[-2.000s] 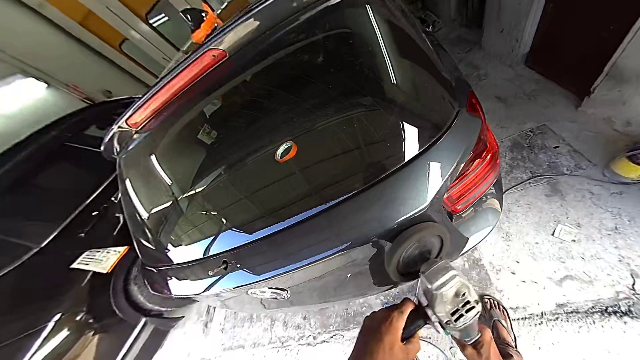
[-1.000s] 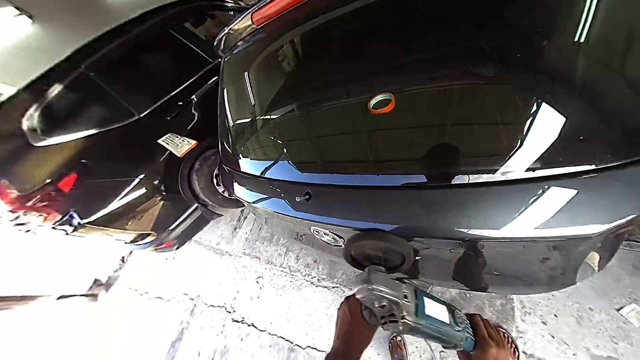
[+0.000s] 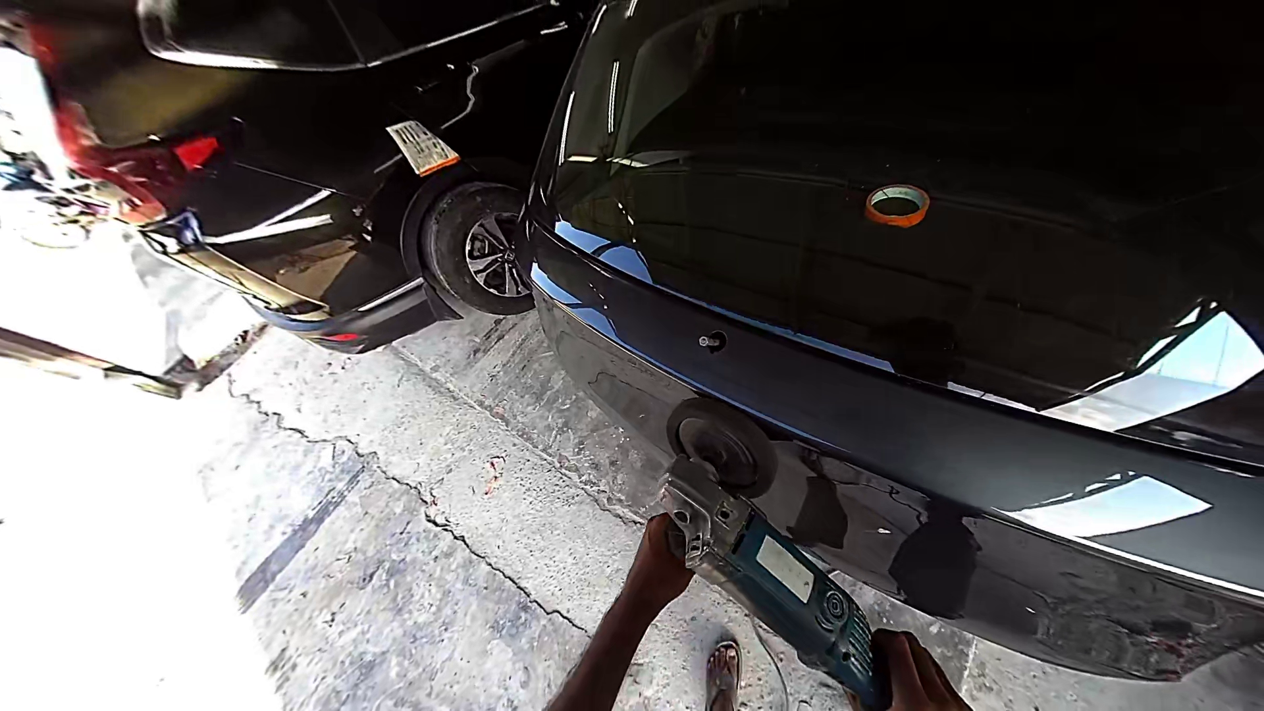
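A teal rotary polisher with a metal gear head (image 3: 780,583) is held in both my hands, low in the middle of the view. My left hand (image 3: 668,561) grips it at the head, on a side handle mostly hidden by the fingers. My right hand (image 3: 910,671) is closed around the rear end of its body. The round black polishing pad (image 3: 719,446) lies against the rear panel of a dark, glossy car (image 3: 889,415), below a small metal fitting (image 3: 711,341). A roll of orange-edged tape (image 3: 897,205) rests on the car's rear window.
A second black car (image 3: 296,197) stands close by at the upper left, its wheel (image 3: 484,249) near the first car's corner. Paper edged in orange (image 3: 423,148) is on its side. The cracked concrete floor (image 3: 444,474) and a sandaled foot (image 3: 723,671) are below. A cord hangs by the polisher.
The view has swung a lot toward the left. The polisher and both hands have moved along the rear panel, from near the right tail light to the part below the metal fitting.
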